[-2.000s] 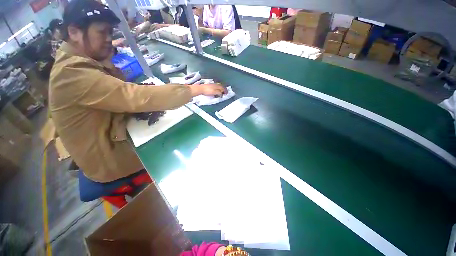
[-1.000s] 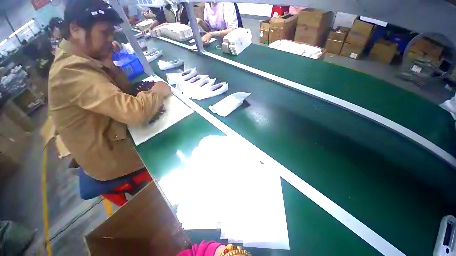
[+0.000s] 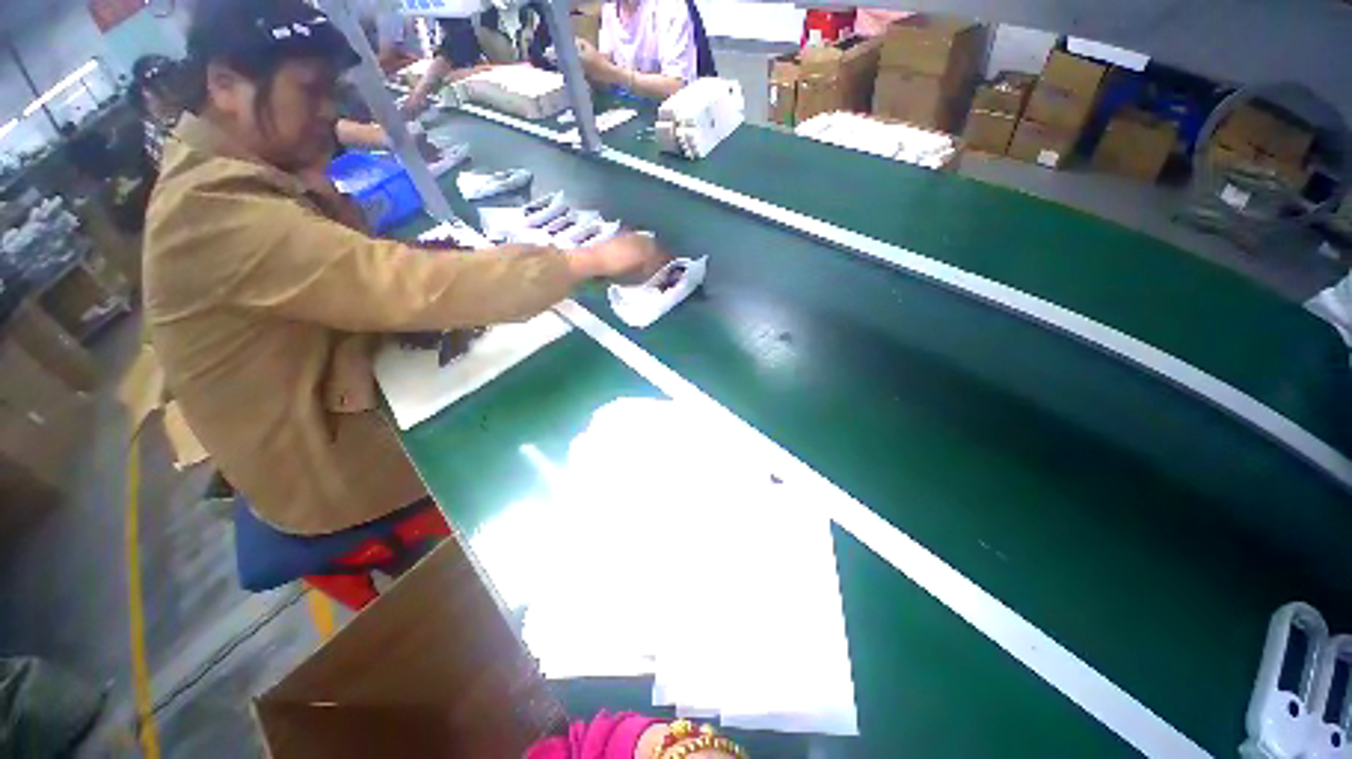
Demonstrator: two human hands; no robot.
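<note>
Two white fan units (image 3: 1284, 667), each with an oval loop, lie on the green conveyor belt (image 3: 949, 445) at the lower right, one cut off by the picture's edge. A glaring white stack of bags (image 3: 667, 564) lies fanned on the near bench. At the bottom edge I see only my pink sleeve and a wrist with a gold bracelet, likely of my left arm. The hand beyond it is cut off. My right hand is out of the picture.
A neighbouring worker in a brown jacket (image 3: 282, 312) reaches over a bagged unit (image 3: 653, 297) on the belt. More bagged units (image 3: 549, 223) lie behind. An open carton (image 3: 401, 667) stands below the bench edge. A white guide rail (image 3: 919, 571) edges the belt.
The fan units at the lower right have come further into view, now two. The neighbour's arm has reached out over the belt again. The nearest bagged units have moved away up the belt.
</note>
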